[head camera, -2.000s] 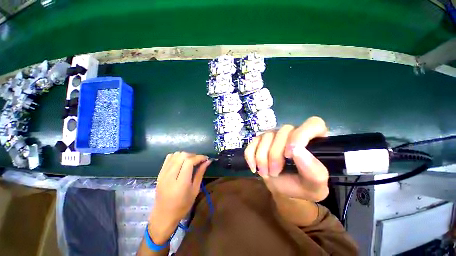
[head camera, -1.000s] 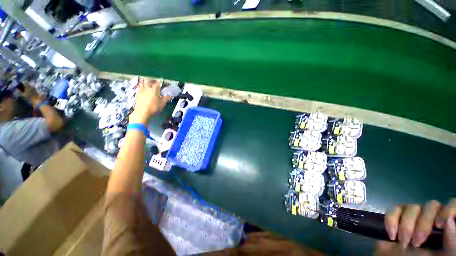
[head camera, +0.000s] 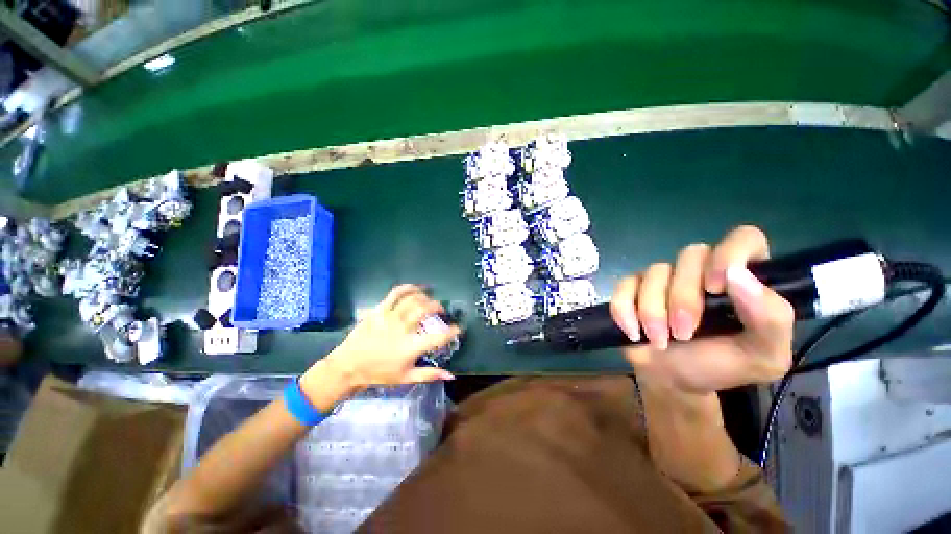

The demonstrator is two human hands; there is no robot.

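My right hand [head camera: 709,313] grips the black electric screwdriver [head camera: 798,280], whose thin bit points left at the lower end of the rows. My left hand [head camera: 401,339], with a blue wrist band, is shut on a small white plug assembly [head camera: 436,332] at the bench's front edge; the fingers partly hide it. The bit tip is a short way right of it, not touching. Two rows of white plug inner assemblies [head camera: 505,229] with circuit boards stand at mid-bench. The blue screw bin [head camera: 324,261] holds many tiny silver screws.
A white strip [head camera: 232,341] with round dark openings lies left of the bin. An untidy pile of assemblies [head camera: 110,261] is farther left. A pale rail [head camera: 647,121] borders the green belt behind. A clear plastic tray [head camera: 360,459] and cardboard box [head camera: 42,448] are below the bench. The cable [head camera: 912,269] runs right.
My left hand has moved from the far-left pile to the front edge, now with an assembly. The view has swung right, and the screwdriver is now fully in view, its bit clear of the rows.
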